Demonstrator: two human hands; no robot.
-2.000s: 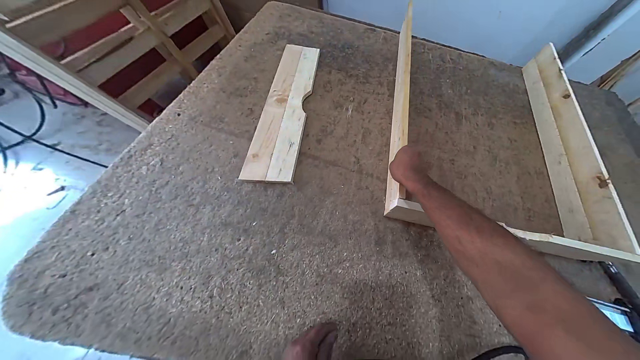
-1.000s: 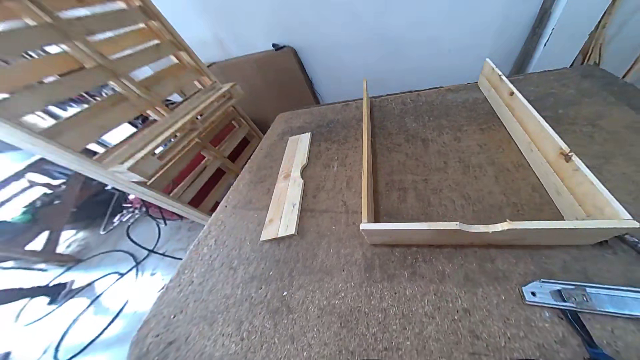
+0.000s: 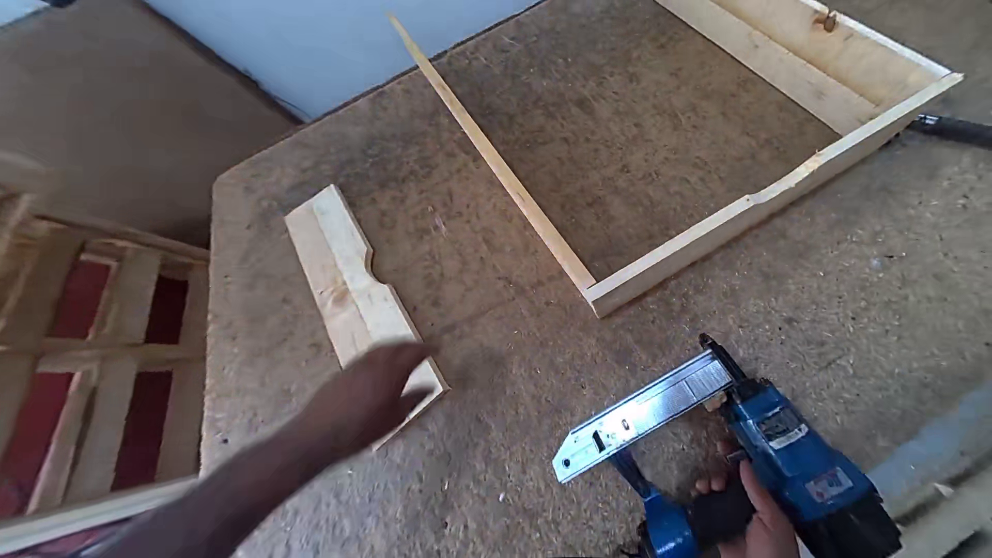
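A blue pneumatic brad nailer (image 3: 806, 457) with a bright metal magazine is held by its black grip in my right hand (image 3: 763, 511), low on the right. My left hand (image 3: 372, 395), blurred, is over the near end of a notched pine board (image 3: 333, 271) that lies flat on the worktable; whether it touches the board I cannot tell. To the right of that board stands a pine frame on edge: a long thin side board (image 3: 496, 159), a notched front board (image 3: 713, 225) joined to it at a corner, and a wider far side (image 3: 814, 77).
The worktable (image 3: 465, 480) has a brown, speckled top. Slatted wooden pallets (image 3: 116, 356) stand off its left edge, with a brown panel (image 3: 116, 101) behind them. A white wall (image 3: 310, 46) runs along the back. A black tool part (image 3: 953, 130) lies beyond the frame's right corner.
The nailer, partly in view low on the right one second ago, is now up in my right hand. My left hand has come in over the loose notched board. The view has turned.
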